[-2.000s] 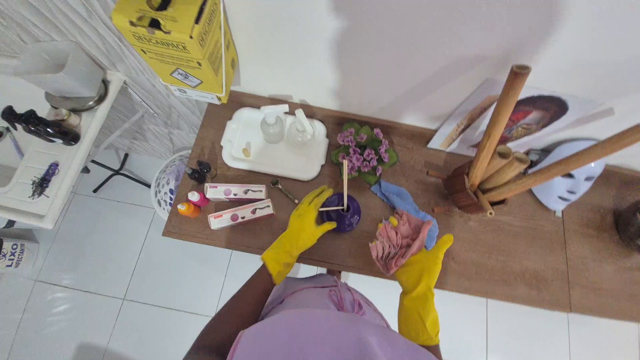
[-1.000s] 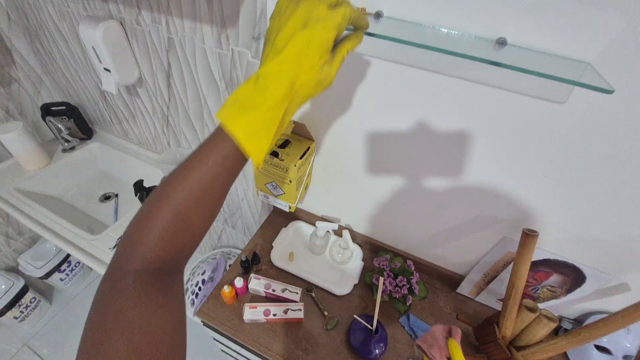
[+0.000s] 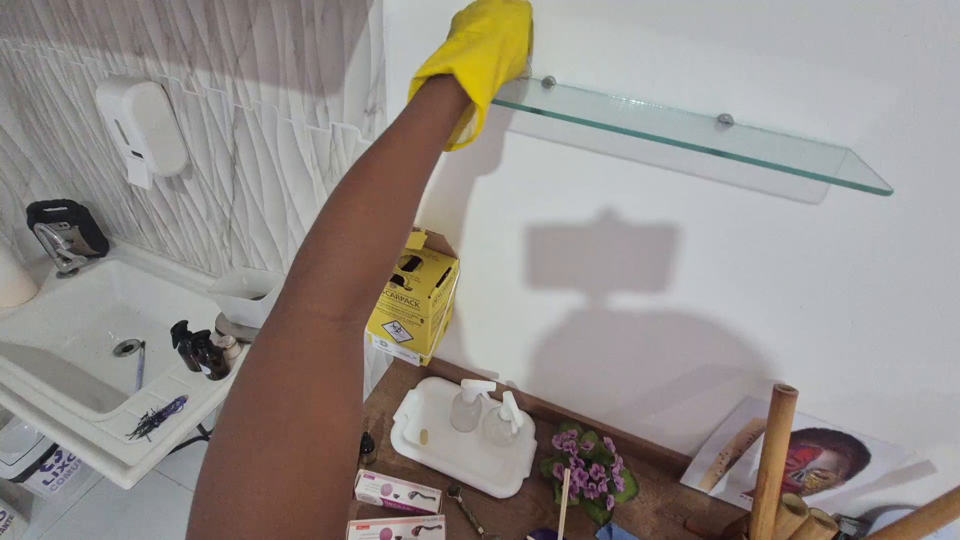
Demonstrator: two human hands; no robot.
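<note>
My left hand (image 3: 491, 45), in a yellow rubber glove, is raised to the left end of a glass wall shelf (image 3: 697, 142). Its fingers are behind the glove's back and at the frame's top edge, so whether they hold anything is hidden. My right hand is out of the picture. Below on the wooden tabletop, a white tray (image 3: 480, 469) carries two clear pump bottles (image 3: 466, 409) with white heads. Beside it stands a plant with purple flowers (image 3: 592, 469). A bit of blue cloth (image 3: 616, 532) shows at the bottom edge.
A yellow sharps disposal box (image 3: 420, 300) hangs by the wall, partly behind my forearm. Bamboo poles (image 3: 776, 457) and a face picture (image 3: 817, 457) stand at right. Small boxes (image 3: 397, 491) and a stone roller (image 3: 469, 510) lie near the tray. At left are a sink (image 3: 82, 337) and dark bottles (image 3: 206, 356).
My left hand has risen from beside the purple pot on the tabletop to the glass shelf. My right hand, earlier with a pink cloth, has left the picture. The view has tilted up.
</note>
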